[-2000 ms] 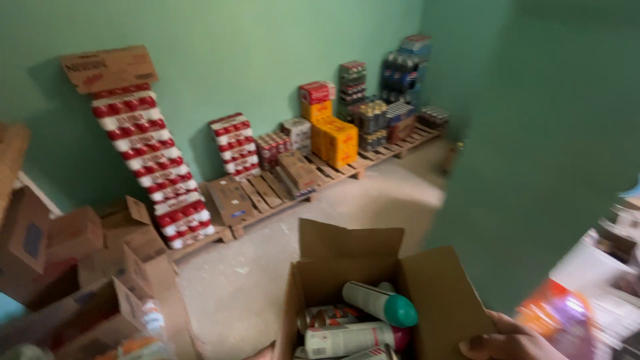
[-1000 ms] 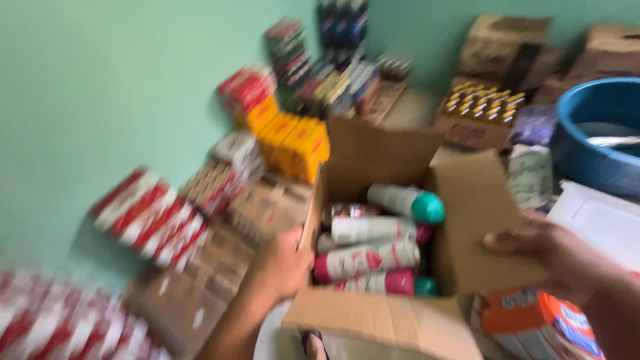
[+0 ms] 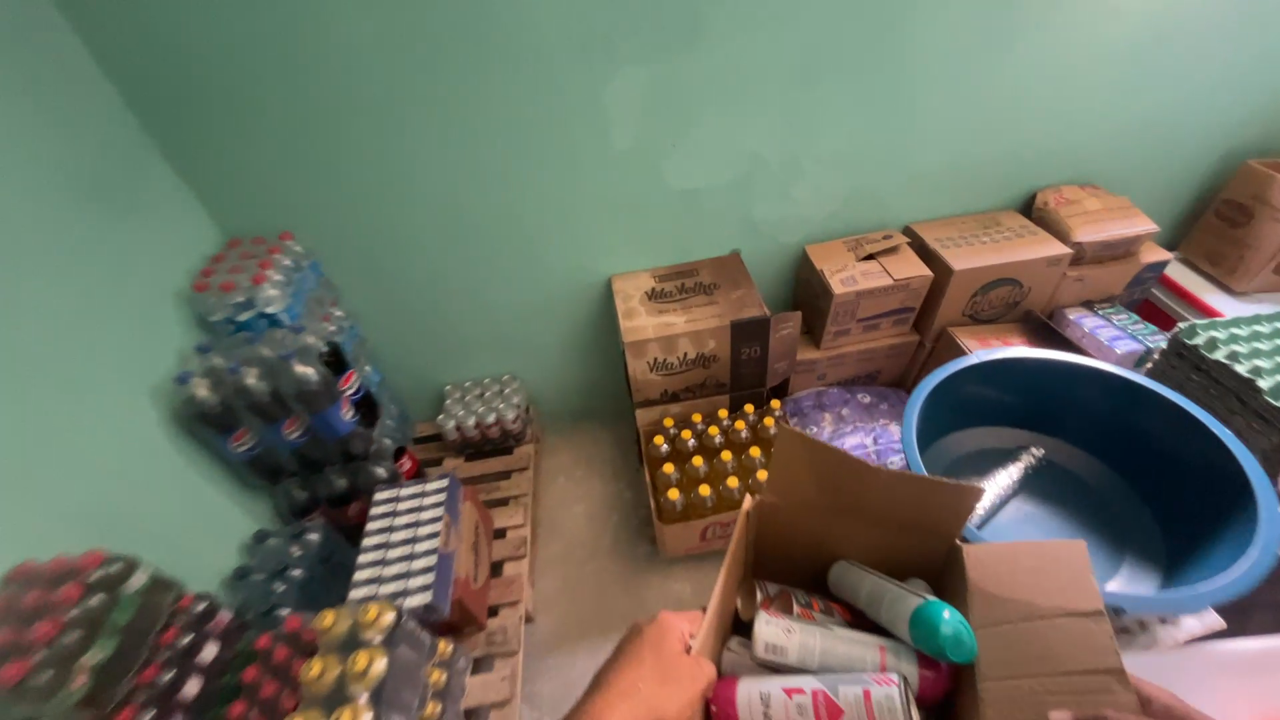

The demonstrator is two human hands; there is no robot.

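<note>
An open cardboard box [image 3: 1040, 620] with its flaps raised is at the lower right of the view. Inside lie several spray cans, one a white can with a teal cap [image 3: 900, 610], others white and pink. My left hand [image 3: 650, 665] grips the box's left side wall, fingers curled over the edge. Only a little of my right hand [image 3: 1150, 700] shows at the bottom edge, by the box's right flap; what its fingers do is hidden.
A large blue plastic tub [image 3: 1090, 480] stands just beyond the box. Bottles with yellow caps fill a carton [image 3: 690, 535] ahead, beside stacked cardboard boxes [image 3: 990, 270] along the green wall. On the left, drink packs and bottles [image 3: 270, 400] stand near a wooden pallet [image 3: 510, 560].
The view has swung far to the right, from the pallets to the stacked cartons and blue tub. The box of cans has stayed in front of me, with my left hand on its side.
</note>
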